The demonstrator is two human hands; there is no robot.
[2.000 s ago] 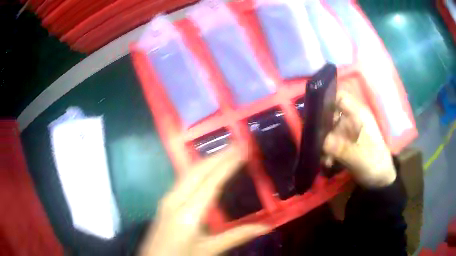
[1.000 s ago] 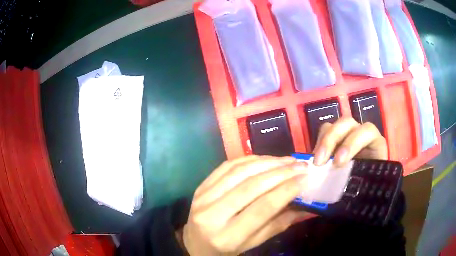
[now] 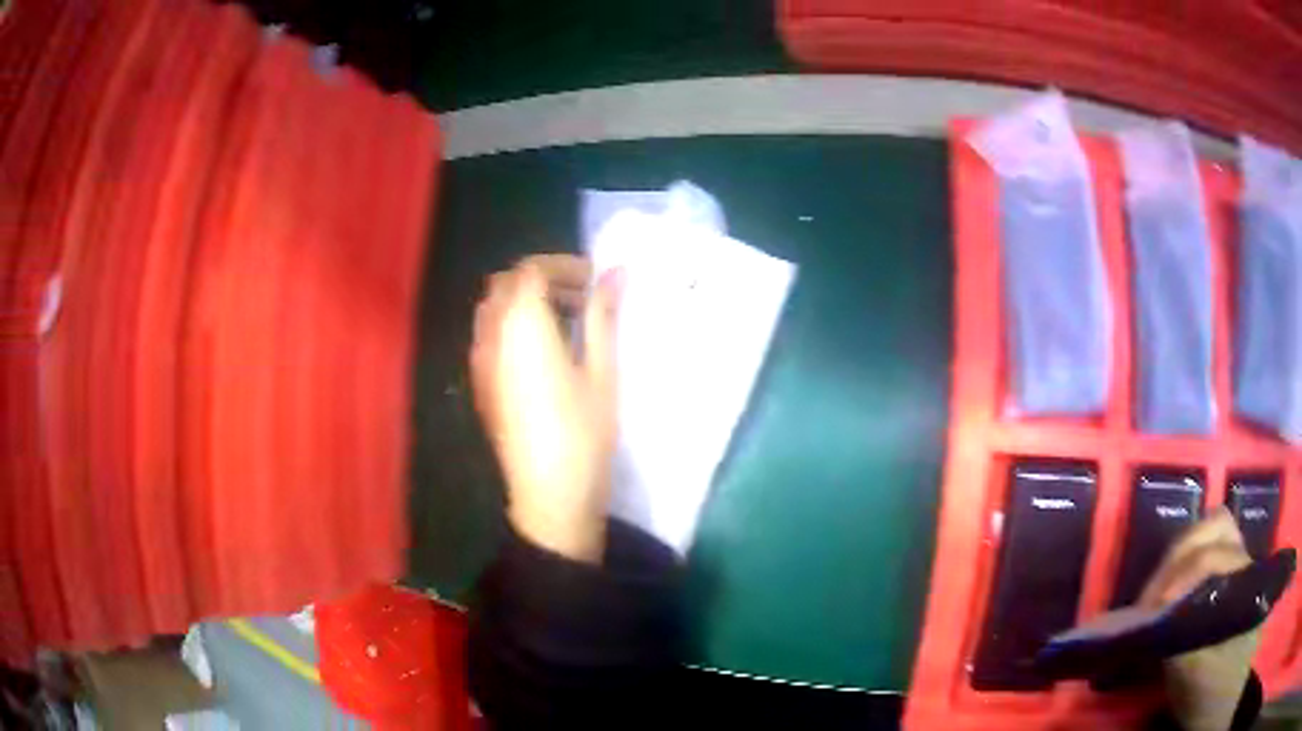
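Note:
My left hand (image 3: 540,400) is at the left edge of the pile of empty white sleeves (image 3: 693,357) on the green bench. Its thumb and fingers are apart at the pile's edge; blur hides whether it grips a sleeve. My right hand (image 3: 1207,628) holds a black mobile phone (image 3: 1171,628), tilted, over the lower right of the red foam tray (image 3: 972,457). Bagged phones (image 3: 1054,286) lie in the tray's upper pockets. Unbagged black phones (image 3: 1040,564) lie in the lower pockets. The tray's right side is cut off by the frame.
A tall stack of red trays (image 3: 286,357) stands at the left. More red trays (image 3: 1057,50) lie behind the pale rail (image 3: 685,107). A red object (image 3: 393,657) is at the lower left, by the grey floor and yellow line (image 3: 271,650).
My left hand has left the phone and moved to the sleeve pile. My right hand still holds the phone, now at the right. The view has turned left, showing more of the tray stack.

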